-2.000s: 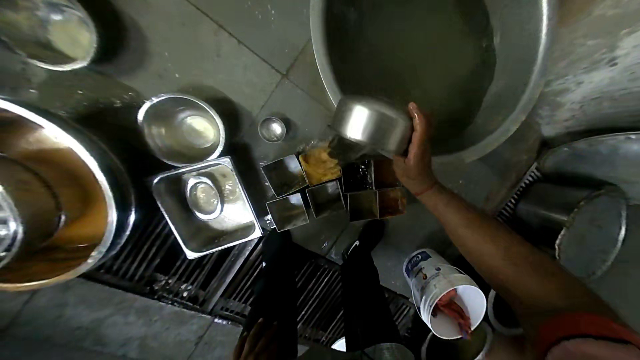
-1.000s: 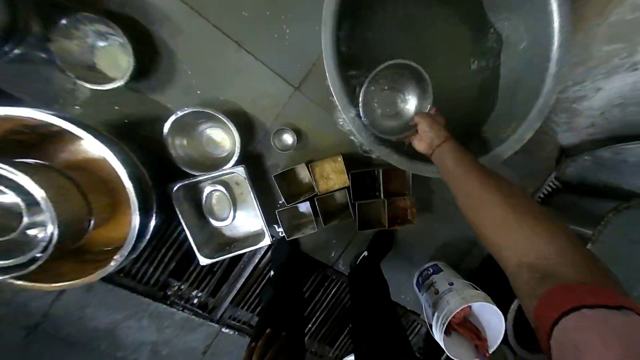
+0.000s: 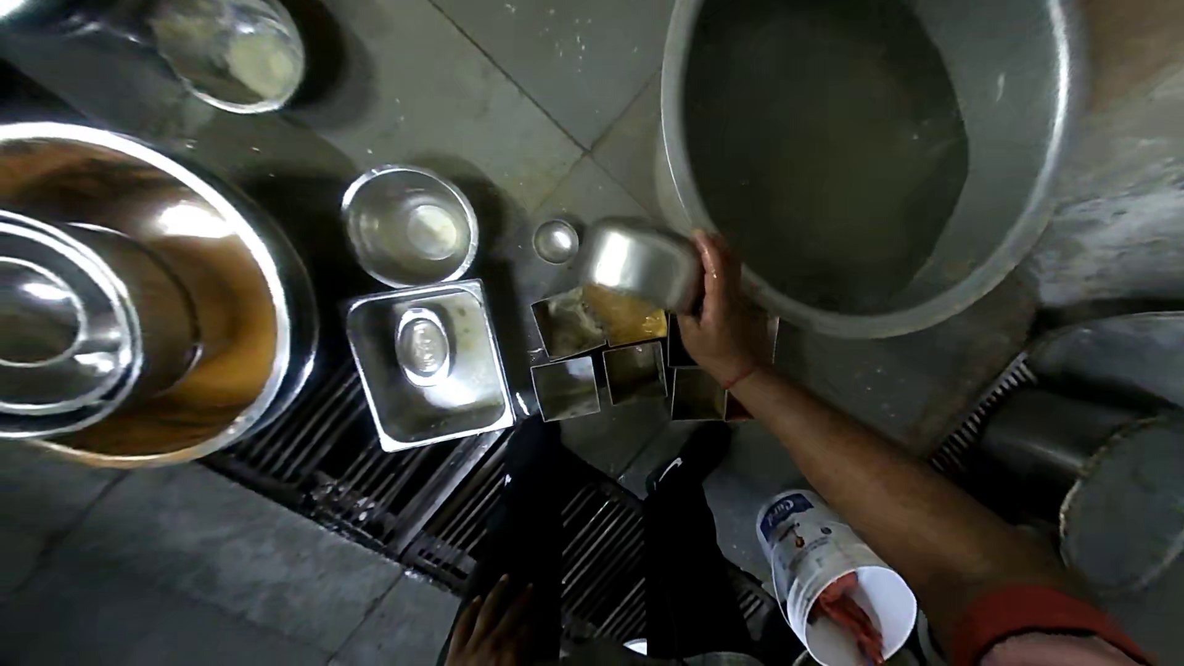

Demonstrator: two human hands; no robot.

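Observation:
My right hand (image 3: pixel 721 314) grips a steel bowl (image 3: pixel 638 264) by its side and holds it tilted over a group of square metal containers (image 3: pixel 566 388). Below the bowl, one container shows yellowish liquid (image 3: pixel 634 319), and the container to its left holds murky liquid. The hand hides part of the containers on the right. A large metal tub (image 3: pixel 888 324) of dark water stands beyond the hand. A tiny steel bowl (image 3: pixel 556 241) sits just left of the held bowl. My left hand (image 3: pixel 490 624) rests by my leg at the bottom edge, its fingers apart and holding nothing visible.
On the left are a large steel basin (image 3: pixel 268 268), a round steel bowl (image 3: pixel 412 227) and a square steel pan (image 3: pixel 430 365). A floor grate (image 3: pixel 324 472) runs under my feet. A white plastic bucket (image 3: pixel 823 555) with red cloth-like material stands lower right, near metal pots (image 3: pixel 1119 499).
My right hand has brought the steel bowl from over the tub to above the square containers and tipped it. My left hand shows more clearly at the bottom edge.

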